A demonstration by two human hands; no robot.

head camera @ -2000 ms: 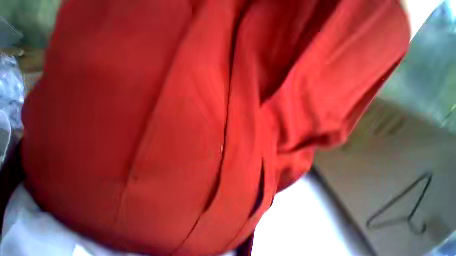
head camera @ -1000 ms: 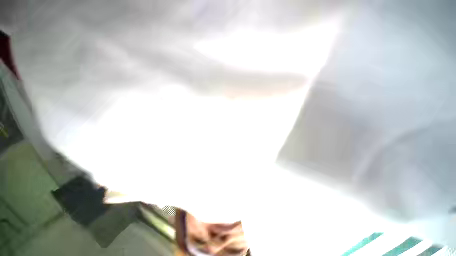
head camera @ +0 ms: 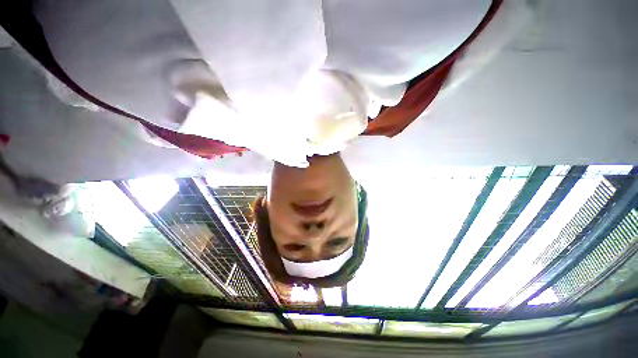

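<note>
The view is upside down and looks back at a person [head camera: 308, 210] with a white headband [head camera: 318, 267] across the forehead. A white blouse [head camera: 259, 49] with a tie or bow at the neck fills the upper middle. Dark red straps of a garment [head camera: 413, 101] run over both shoulders. The cloth at the neck is overexposed. Neither my left hand nor my right hand can be made out. What holds the camera is not visible.
Barred windows [head camera: 476, 238] with bright light behind them span the lower half of the inverted picture. A pale wall [head camera: 559, 84] is at the upper right. Shiny, crumpled clear material [head camera: 59, 203] is at the left edge. A dark shape is at the lower left.
The camera has turned from the red garment, through a blurred close view of white cloth, to an inverted view of the person's head, blouse and windows.
</note>
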